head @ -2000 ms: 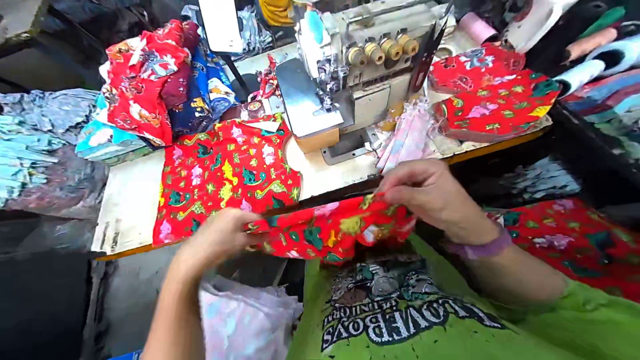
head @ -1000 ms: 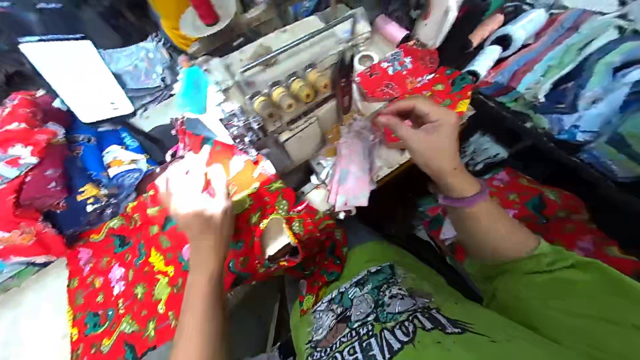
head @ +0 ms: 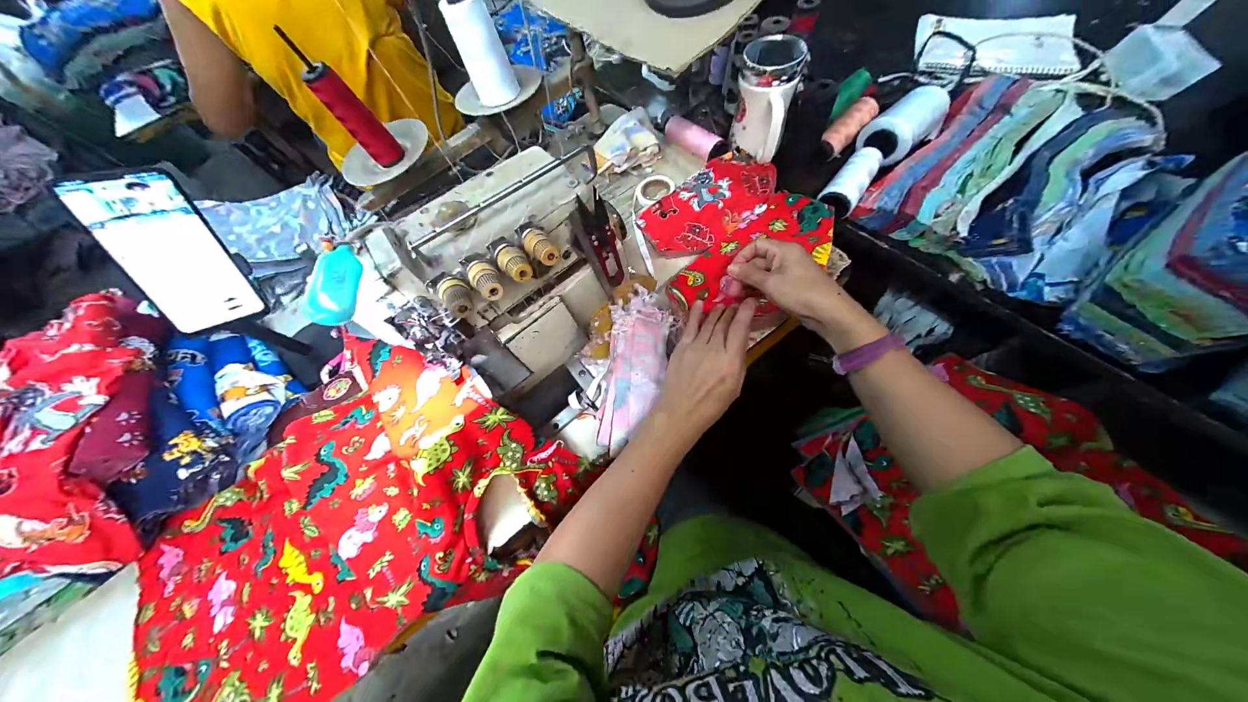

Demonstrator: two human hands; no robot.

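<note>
My right hand (head: pixel 785 278) pinches the edge of a red printed cut fabric piece (head: pixel 751 219) on the pile right of the overlock sewing machine (head: pixel 526 244). Beside it, my left hand (head: pixel 707 366) lies with its fingertips on the near edge of the same pile; whether it grips anything is not clear. A large red dinosaur-print fabric (head: pixel 322 526) spreads over the table at the left, its upper part by the machine's presser area. Pink and white fabric strips (head: pixel 634 366) hang at the machine's front, left of my left hand.
Thread snips (head: pixel 600 239) stand on the machine. A phone (head: pixel 161 253) is propped at the left near folded garments (head: pixel 58 429). Thread cones (head: pixel 907 122), a mug (head: pixel 767 97) and stacked fabric pieces (head: pixel 1053 185) sit at the right. A person in yellow (head: pixel 312 58) is behind the machine.
My left hand has moved right, from the red fabric by the machine to the pile beside my right hand. The fabric held between both hands earlier now lies at the machine. The view has shifted.
</note>
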